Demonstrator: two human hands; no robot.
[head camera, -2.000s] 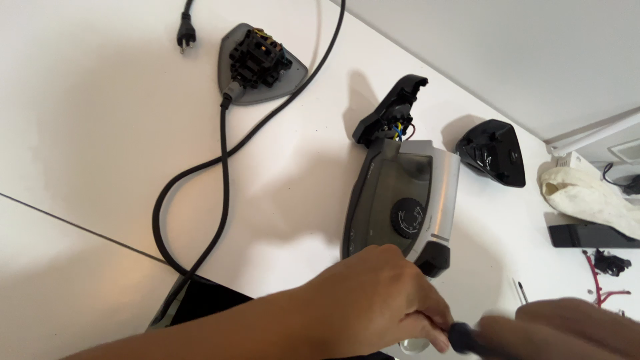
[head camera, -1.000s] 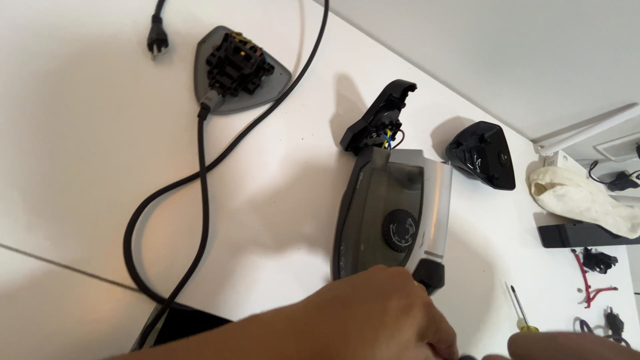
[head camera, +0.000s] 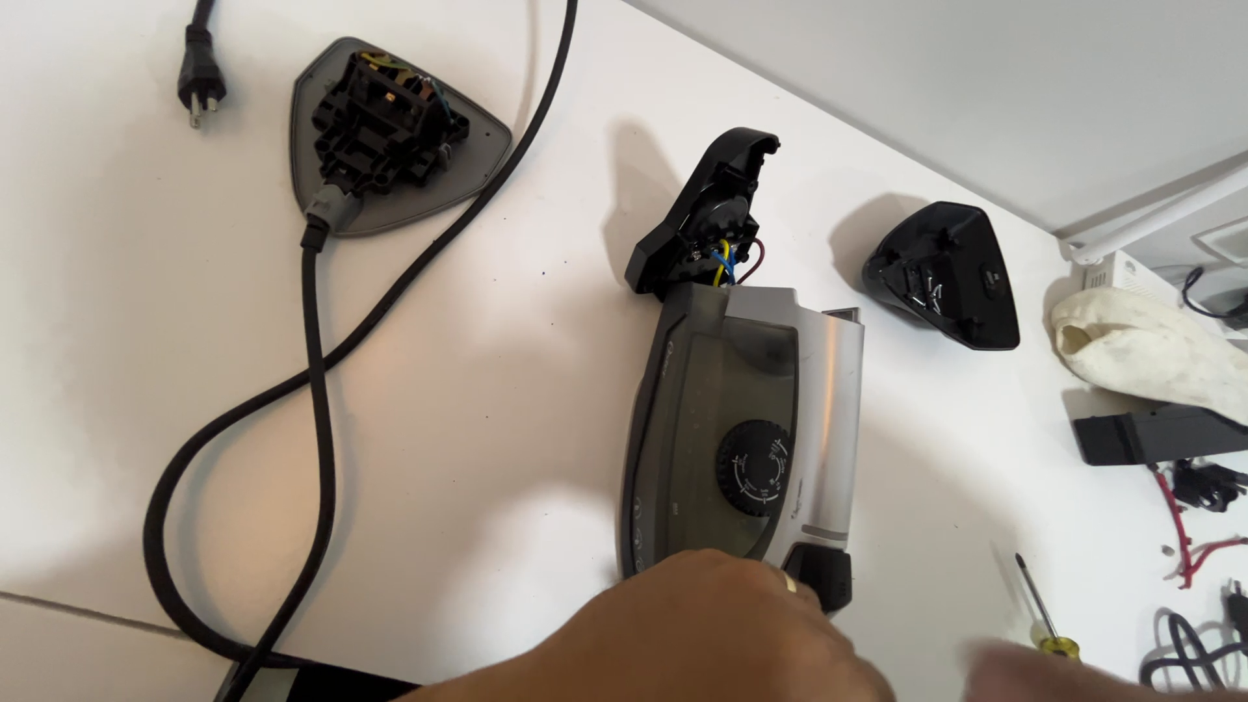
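Note:
A clothes iron (head camera: 721, 419) lies on its side on the white table, its dark rear cover (head camera: 707, 214) swung away with yellow, blue and dark red wires showing. My left hand (head camera: 726, 624), with a ring, lies over the iron's lower end; its fingertips are hidden, so its grip is unclear. My right hand (head camera: 1063, 673) is blurred at the bottom right edge, close to a screwdriver with a yellow handle (head camera: 1058, 646) on the table; what it holds cannot be made out. At the upper left stands the iron's base (head camera: 458, 185) with its black inner parts exposed.
A black cord (head camera: 317, 419) loops across the left, and a plug (head camera: 201, 78) lies at the top left. A black plastic cover (head camera: 951, 278) sits right of the iron. A cream cloth (head camera: 1150, 341), a black box (head camera: 1150, 436), red wires (head camera: 1185, 541) and another cord (head camera: 1185, 648) are at the far right.
The dark tool handle seen between my hands two seconds ago no longer shows. My right hand has moved down and right, toward the frame's edge. The view has shifted somewhat.

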